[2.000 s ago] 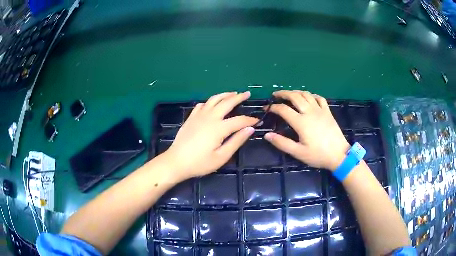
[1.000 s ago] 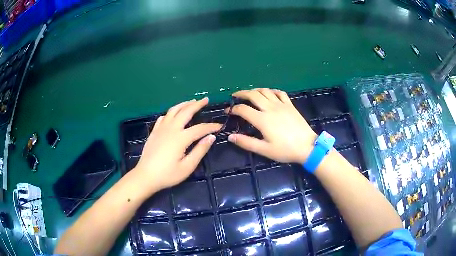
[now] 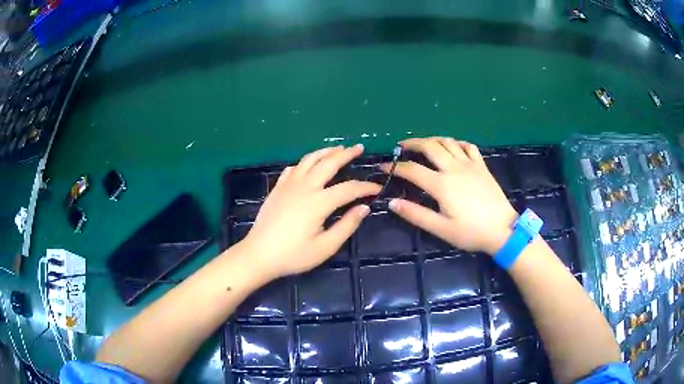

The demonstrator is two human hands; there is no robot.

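Note:
My left hand (image 3: 300,214) and my right hand (image 3: 461,195) are over the back rows of a glossy black blister tray (image 3: 386,281) with square pockets. A thin dark lead (image 3: 389,177) with a small pale tip runs between the fingertips of both hands. Its lower end is at my left thumb and index finger; its tip end is by my right index finger. My right wrist wears a blue band. Whether the lead joins anything under the fingers cannot be told.
A clear blister tray (image 3: 637,232) of orange and silver parts lies right. A black flat slab (image 3: 159,247), small dark pieces (image 3: 114,184) and a white power strip (image 3: 66,289) lie left. A blue bin (image 3: 71,19) is upper left. Small parts (image 3: 604,97) lie far right.
The view has shifted, so the bench and trays sit differently in the picture. The pale tip of the lead now shows by my right fingers. Both hands otherwise keep nearly the same pose.

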